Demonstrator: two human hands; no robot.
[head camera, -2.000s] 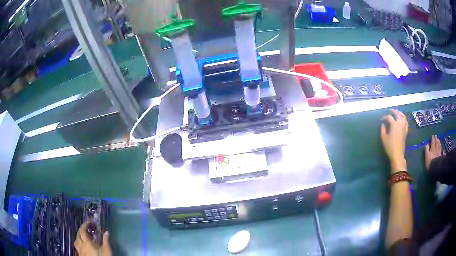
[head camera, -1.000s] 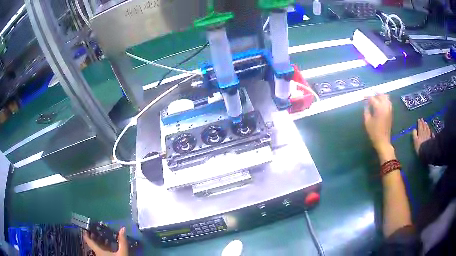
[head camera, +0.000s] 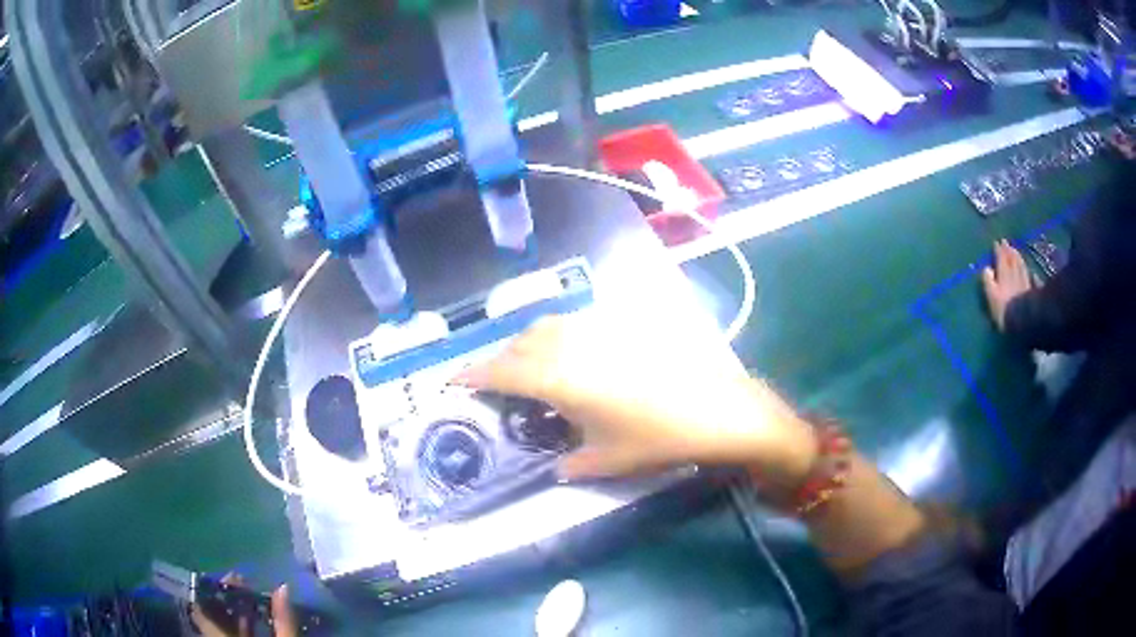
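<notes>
A three-fan module (head camera: 455, 460) lies on the pale plate on top of the dispensing machine (head camera: 330, 516). My right hand (head camera: 660, 392), with a beaded bracelet, reaches over its right part, fingers at the far side and thumb at the near side, hiding that end. My left hand (head camera: 277, 612) is cut off by the bottom edge and holds another dark module (head camera: 224, 602). Two syringe barrels (head camera: 326, 156) (head camera: 477, 100) with green caps stand in a blue bracket (head camera: 417, 162) behind the module. Their tips are over the back of the plate.
A white hose loops around the machine. A red bin (head camera: 660, 181) stands behind right, with loose modules (head camera: 785, 172) beyond. A white oval piece (head camera: 562, 609) lies in front. Another person's hand (head camera: 1007, 284) rests at the right. A metal post (head camera: 112, 187) stands at left.
My right hand has moved left from the bench onto the machine's module. My left hand has lifted a module from the stack. The syringes no longer stand over the module's fans.
</notes>
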